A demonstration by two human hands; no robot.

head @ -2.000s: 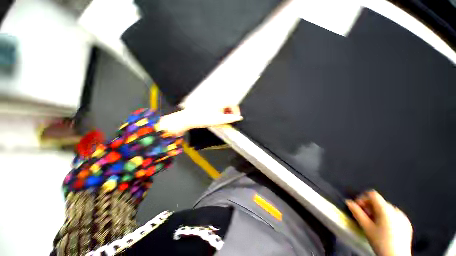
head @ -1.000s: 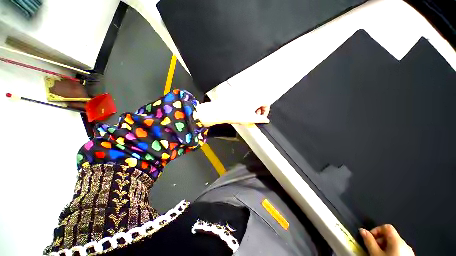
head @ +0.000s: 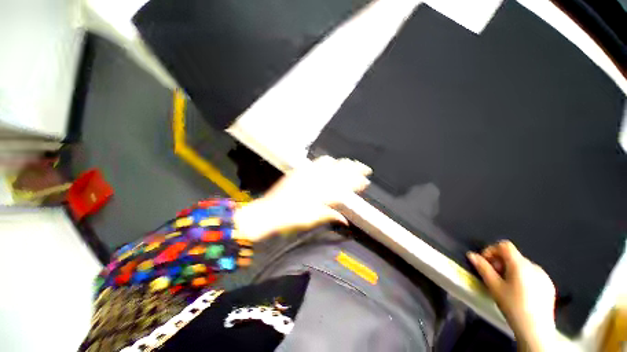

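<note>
A wide black cut panel (head: pixel 474 130) with a stepped far edge lies on the pale work board (head: pixel 412 251). A pale grey patch (head: pixel 421 199) shows near its near edge. My left hand (head: pixel 309 196) is blurred; its fingers lie spread over the panel's near-left corner, with the thumb apart by the board's edge. My right hand (head: pixel 515 285) is at the near edge further right, thumb and curled fingers closed on the panel's edge. The fingertips are partly hidden.
Another black panel (head: pixel 240 55) lies at upper left, overhanging the table. Grey floor with a yellow line (head: pixel 206 172) and a red item (head: pixel 89 194) are at left. Dark material (head: pixel 598 27) lies at the far right. A yellowish object (head: pixel 615 333) is at lower right.
My left hand has moved from the board's corner onto the panel's near-left corner, its fingers now spread. My right hand stays at the near edge. The view has shifted.
</note>
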